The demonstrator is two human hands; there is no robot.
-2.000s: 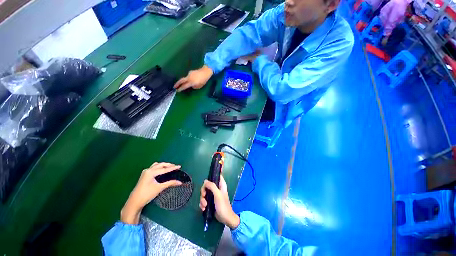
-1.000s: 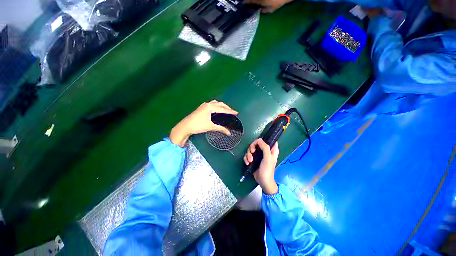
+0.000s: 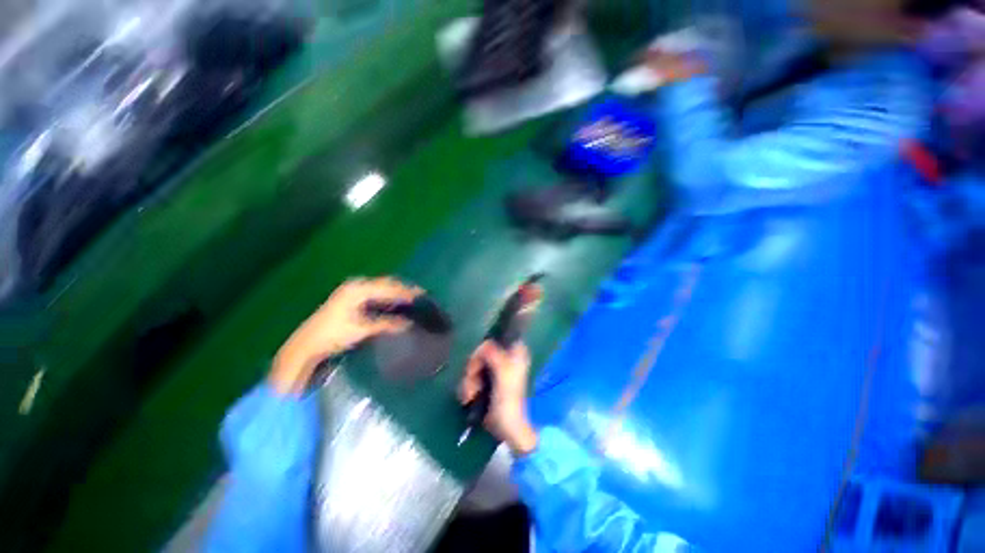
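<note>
The frame is blurred by motion. My left hand (image 3: 351,324) is at the round dish (image 3: 413,352), its thumb and fingers around the dark upper part; whether it grips anything is unclear. My right hand (image 3: 501,391) is shut around the black electric screwdriver (image 3: 508,320), its orange end up and away from me, its tip down towards the bench's near edge. A silvery mat (image 3: 383,486) lies below the dish, near my left sleeve. No screws can be made out.
A person in a light blue smock (image 3: 788,140) sits at the upper right beside a blue bin (image 3: 611,138). Dark strips (image 3: 567,211) lie below it. A black housing (image 3: 508,49) is on another mat (image 3: 540,97). Clear bags (image 3: 108,119) are at the upper left.
The view has swung and blurred. My left hand stays at the dish and my right hand still holds the screwdriver. The other person's hand is now away from the far housing.
</note>
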